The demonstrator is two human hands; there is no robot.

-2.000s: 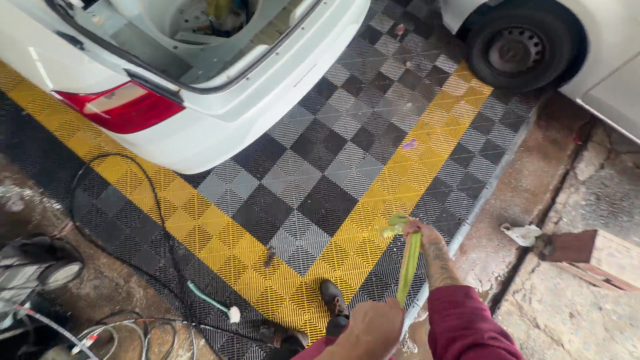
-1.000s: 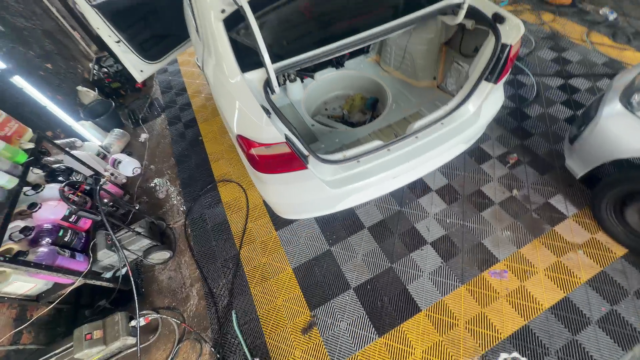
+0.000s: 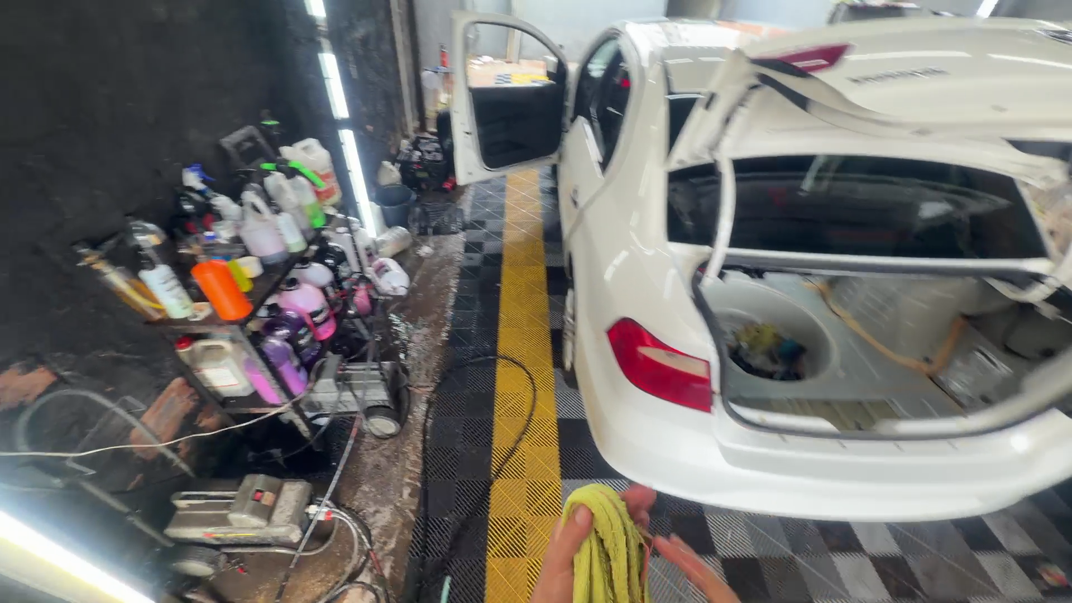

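Observation:
A folded yellow-green cloth [image 3: 605, 544] is at the bottom centre, just behind the rear bumper of a white car [image 3: 804, 469]. My left hand [image 3: 559, 557] is closed around the cloth from its left side, thumb on top. My right hand [image 3: 691, 569] is at the cloth's right side, fingers extended and apart; whether it grips a thin edge of the cloth cannot be told. Fingertips show behind the cloth near the bumper. The car's trunk is open, and crumpled cloths [image 3: 766, 347] lie in its round spare-wheel well.
A shelf [image 3: 276, 289] with several bottles and spray bottles stands at left. Pressure washers [image 3: 243, 511] and hoses lie on the floor near it. A black hose [image 3: 532, 402] loops across the yellow floor strip. The car's front left door [image 3: 511, 126] stands open.
The view has swung up and left from the floor to the car and shelf. The cloth, stretched long between both hands two seconds ago, is now bunched in folds.

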